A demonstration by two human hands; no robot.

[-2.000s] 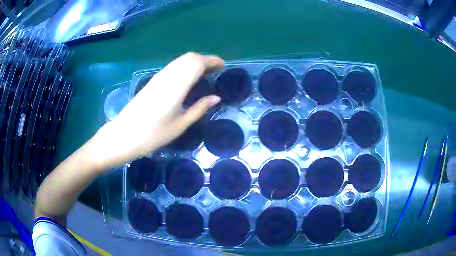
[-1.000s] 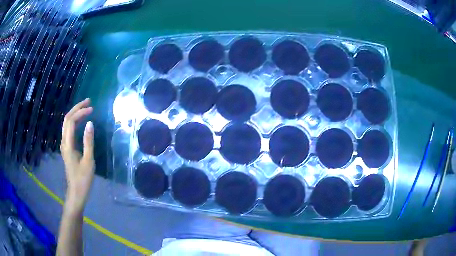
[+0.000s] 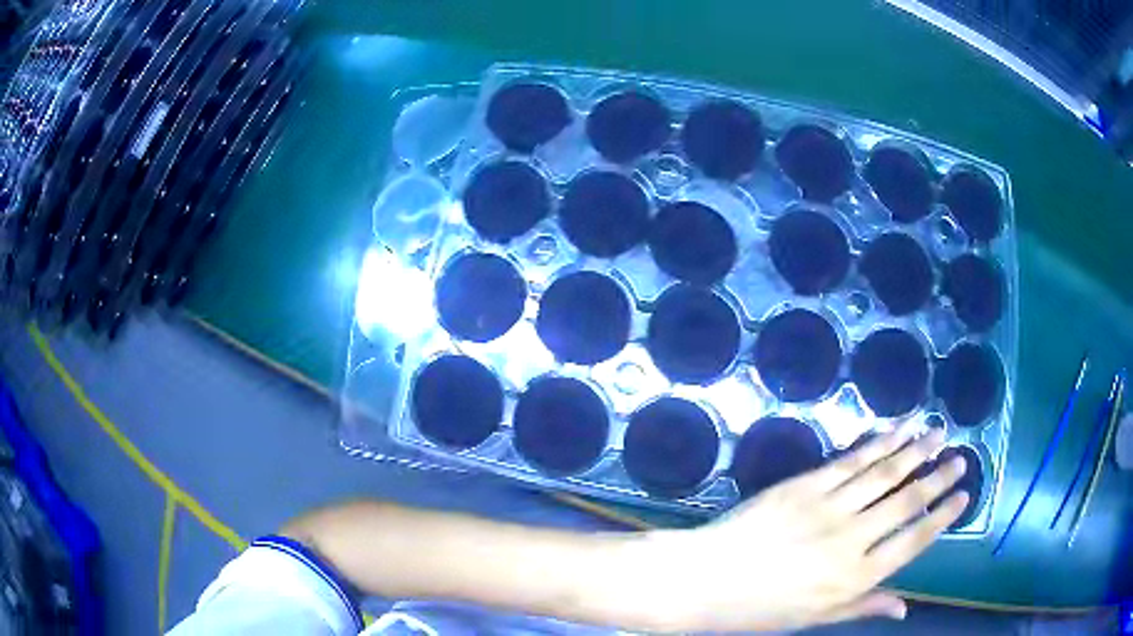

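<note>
A clear blister tray (image 3: 497,77) filled with rows of dark discs lies tilted on the green mat. One disc (image 3: 692,242) in the second row sits off-centre, beside a bright gap. Another clear tray edge with pale empty pockets (image 3: 410,211) shows under its left side. My left hand (image 3: 795,540) reaches across from the lower left, palm down with fingers spread, over the tray's front right corner. It partly covers the discs there; contact with them cannot be told. My right hand is out of the picture.
A stack of filled trays (image 3: 137,162) stands at the left. A blue slim tool (image 3: 1046,457) and thin tools beside it (image 3: 1096,460) lie on the green mat (image 3: 708,44) at the right. Grey floor with yellow lines (image 3: 112,435) shows at lower left.
My left hand has moved from the tray's upper left to its front right corner. The tray now appears turned and further right in view. The small piece of hand at the lower right edge is gone.
</note>
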